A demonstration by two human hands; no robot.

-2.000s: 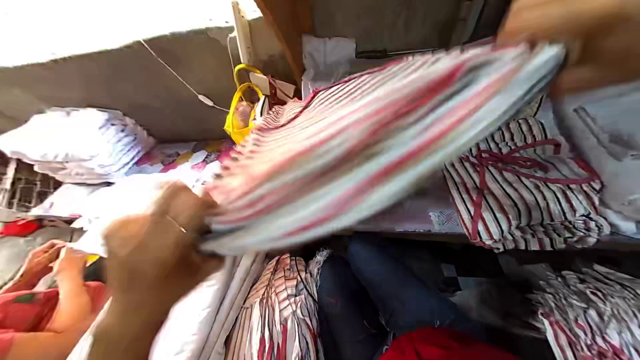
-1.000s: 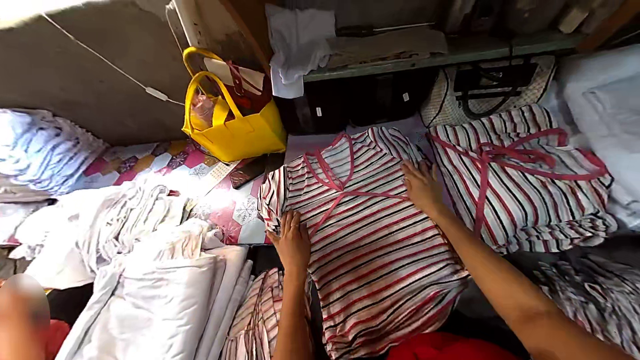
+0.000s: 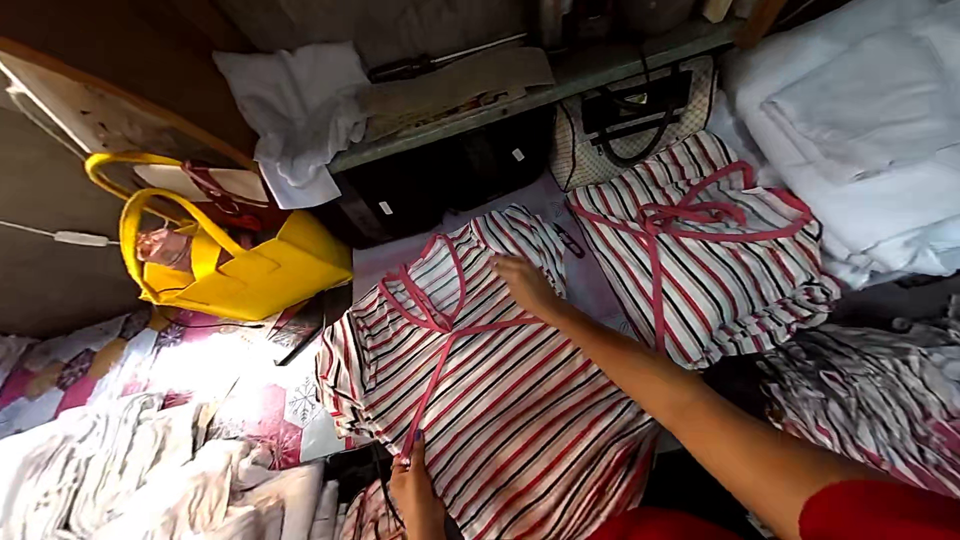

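A red, black and white striped garment (image 3: 510,390) with pink trim and ties lies spread out before me. My left hand (image 3: 417,484) pinches the end of one pink tie at its lower left edge. My right hand (image 3: 529,289) rests on the fabric near the upper right shoulder; whether its fingers grip the cloth is hard to tell. To the right lies a folded striped garment (image 3: 720,277) with its pink tie in a bow. A small pair of dark-handled scissors (image 3: 568,241) lies between the two garments, partly under the cloth.
A yellow handbag (image 3: 247,277) stands at the left, and a checked handbag (image 3: 634,124) at the back. White cloth (image 3: 870,112) is piled at the right; folded pale fabric (image 3: 112,480) lies lower left. A shelf (image 3: 457,112) runs along the back. More striped fabric (image 3: 862,397) lies lower right.
The striped garment, blurred in the air two seconds ago, now lies flat. My left hand has gone from its left side to the pink tie. The view has shifted.
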